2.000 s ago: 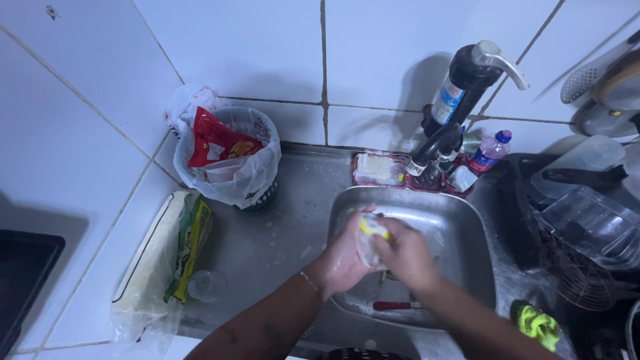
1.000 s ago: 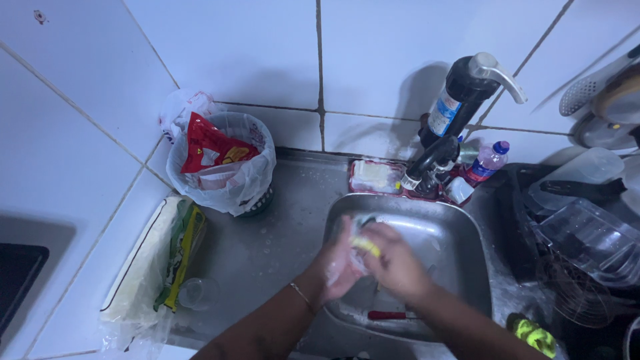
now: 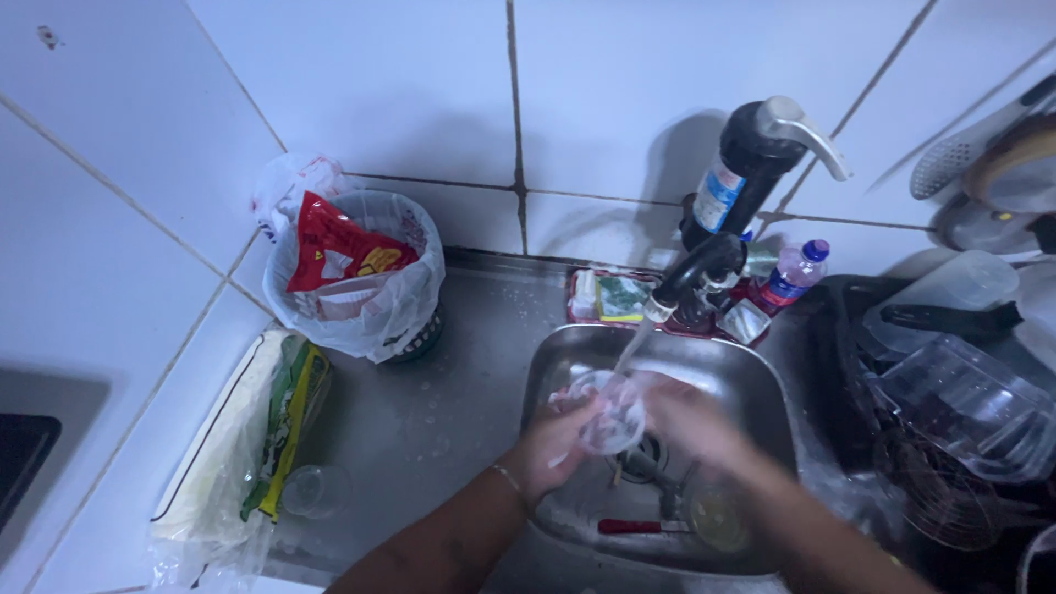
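Observation:
Water runs from the black faucet (image 3: 691, 276) onto a clear plastic cup (image 3: 612, 415), which my left hand (image 3: 561, 445) grips over the steel sink basin (image 3: 788, 429). Close on the cup's right side is my right hand (image 3: 689, 417), blurred by motion; whether it touches the cup I cannot tell. Below them in the basin lie a red-handled knife (image 3: 631, 526) and a round, clear yellowish item (image 3: 719, 518). Behind the basin, a green and yellow sponge (image 3: 624, 297) rests in a red tray (image 3: 572, 307).
A lined waste basket (image 3: 375, 330) holding a red wrapper stands back left. Bagged white material (image 3: 223, 445) and a clear cup (image 3: 309, 492) lie left. A purple-capped bottle (image 3: 796, 272) stands behind the basin. At right, a black dish rack (image 3: 841, 363) holds clear plastic containers (image 3: 973, 404).
The yellow sponge held in my hands earlier now rests in the red tray. Water now flows from the faucet, and my left hand shows a clear cup under it.

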